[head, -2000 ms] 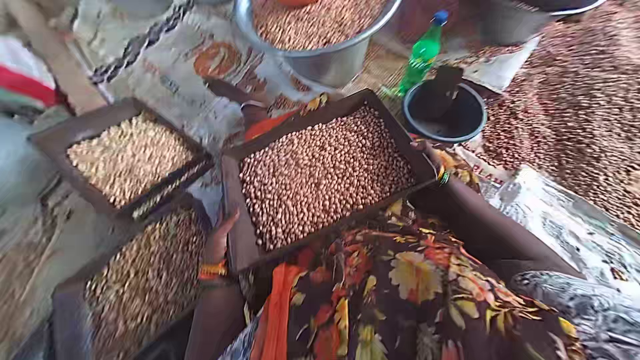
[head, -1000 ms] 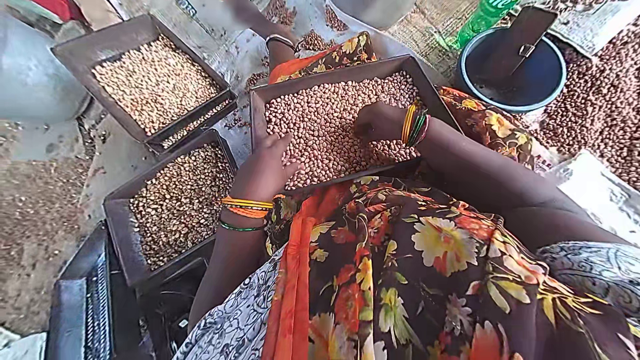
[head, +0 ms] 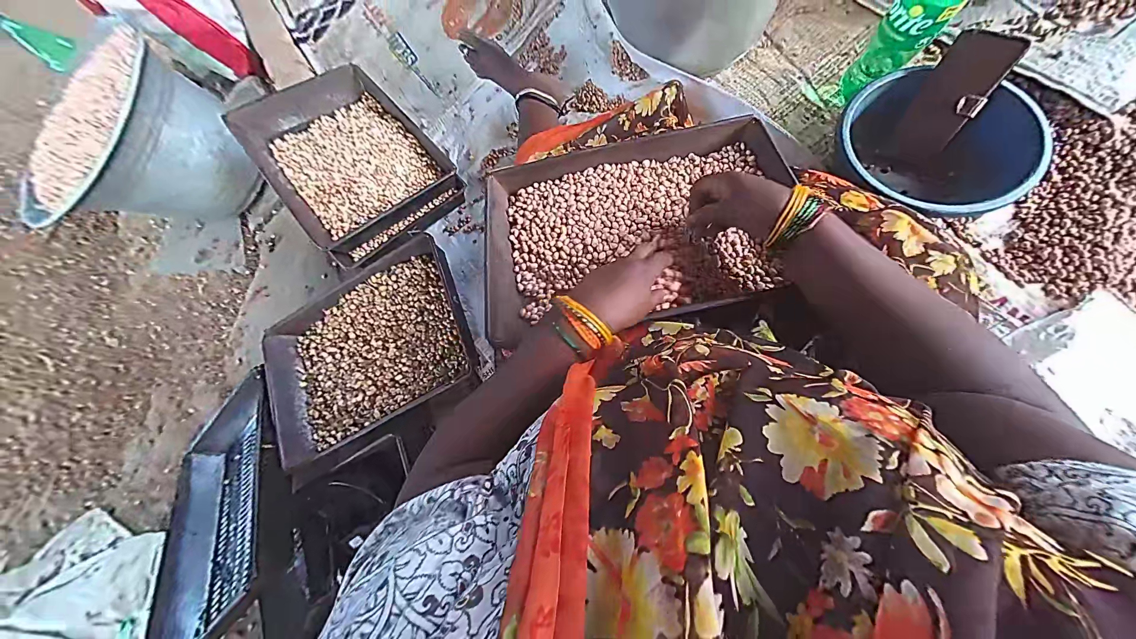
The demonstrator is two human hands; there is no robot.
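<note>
A dark rectangular tray rests on my lap, filled with pinkish-brown nuts or beans. My left hand lies palm down on them near the tray's front side, its fingers spread. To its right, my right hand bends its fingers down over the nuts; whether it grips any cannot be told. Between the hands a patch of the tray's dark bottom shows, with a small heap at the right end. Bangles circle both wrists.
Left of my lap stand a tray of pale pieces and a tray of darker pieces. A metal bucket of nuts is at the far left. At the right are a blue-rimmed tub holding a dark case, a green Sprite bottle and loose nuts.
Two seconds ago both hands held the tray by its sides; since one second ago they are in the nuts. My left hand has moved right, and a bare patch of tray bottom has appeared.
</note>
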